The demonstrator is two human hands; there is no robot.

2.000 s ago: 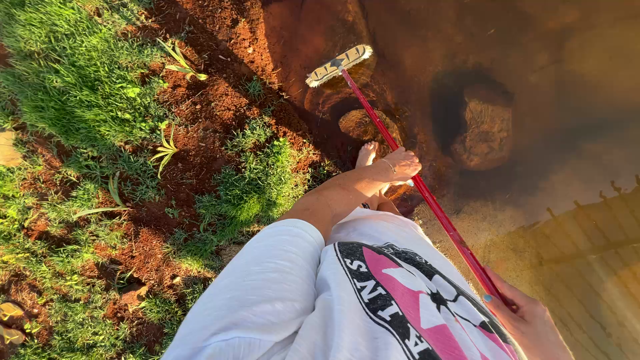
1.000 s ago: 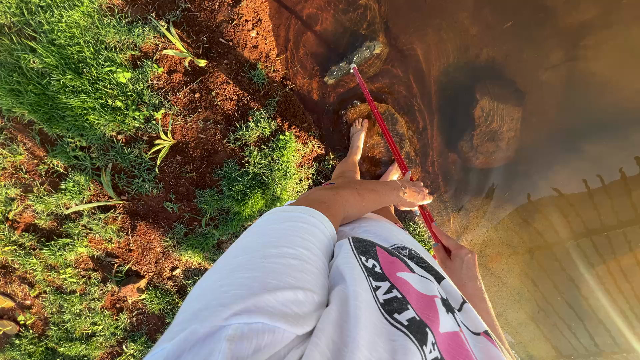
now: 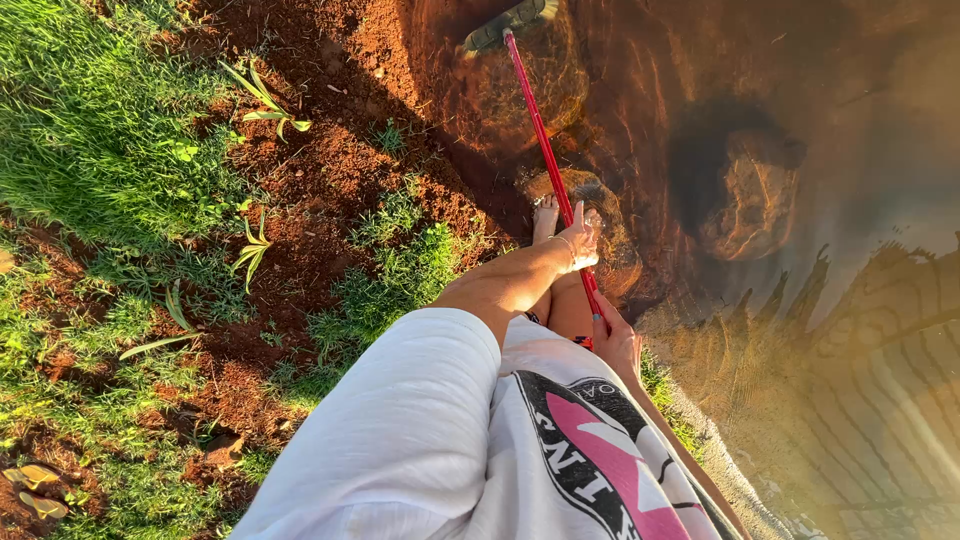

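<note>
My left hand (image 3: pixel 581 238) grips the red pole (image 3: pixel 541 135) of a long-handled brush about midway along what shows. Lower down, near the pole's end, my right hand (image 3: pixel 616 337) is closed around it. At the far end, the brush head (image 3: pixel 511 26) lies tilted in the shallow brown water over a submerged rock (image 3: pixel 536 90), partly cut off by the top edge. My bare feet are on a nearer wet rock (image 3: pixel 619 247), partly hidden by my left hand and the pole.
Another submerged rock (image 3: pixel 754 199) lies to the right in murky water. A concrete edge (image 3: pixel 720 457) runs along the lower right. On the left are red soil (image 3: pixel 322 187), grass (image 3: pixel 97 127), small leafy plants and a pair of yellowish sandals (image 3: pixel 37 491).
The brush head has gone from above the water, pale and bristles up, into the water, where it looks dark. My right hand has moved up toward my left hand.
</note>
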